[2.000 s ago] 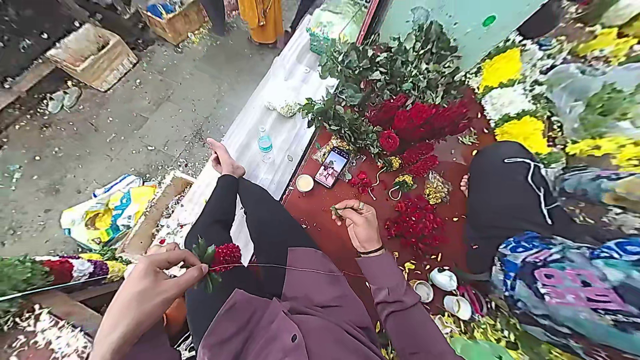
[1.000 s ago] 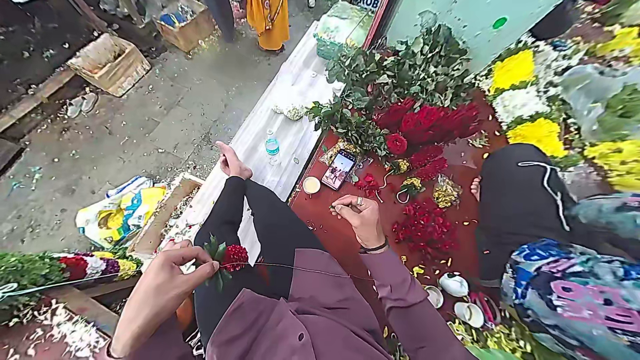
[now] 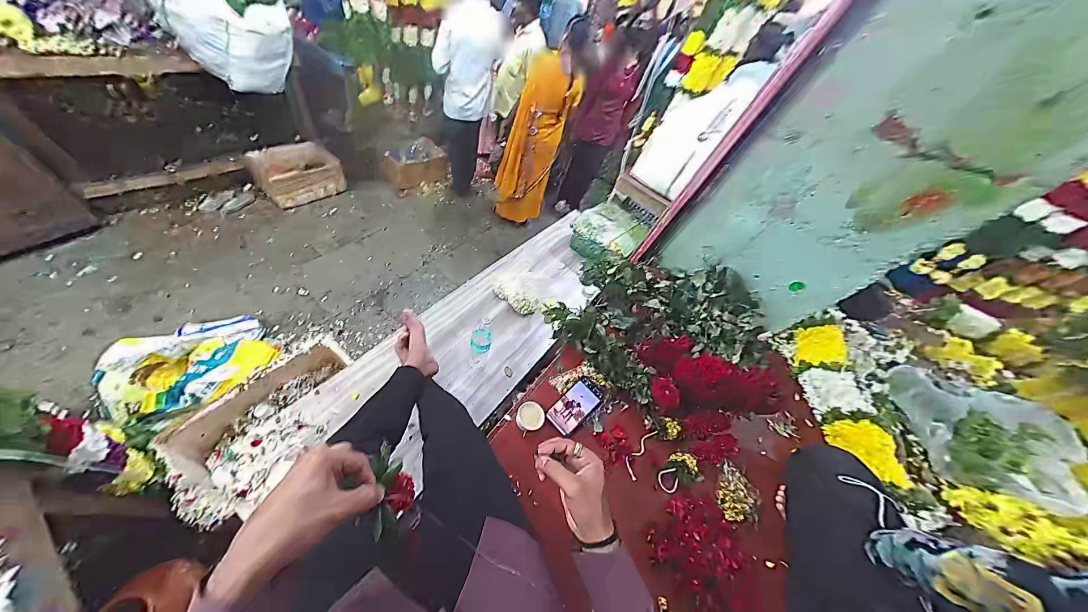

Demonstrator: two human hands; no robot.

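Observation:
My left hand (image 3: 327, 493) pinches a small bunch of red flowers with green leaves (image 3: 398, 493) above my lap. A thin thread (image 3: 450, 531) runs from the bunch across my lap towards the right. My right hand (image 3: 578, 489), with a ring and a dark wristband, has thumb and forefinger together near the red surface; what lies between them is too small to tell. Beyond it lie a smartphone (image 3: 575, 406) with its screen lit and a cup (image 3: 529, 416). Red roses (image 3: 710, 374), leafy green stems (image 3: 671, 310) and loose red petals (image 3: 697, 544) lie to the right.
A water bottle (image 3: 481, 337) stands on the white ledge (image 3: 450, 323) by my bare foot. A box of petals (image 3: 255, 433) is at left. A seated person's dark-clad leg (image 3: 837, 527) is at right, beside yellow and white flowers (image 3: 867, 446). Several people stand in the lane.
The view has tilted up, showing more of the lane and the people standing there. My left hand still holds the red flower bunch.

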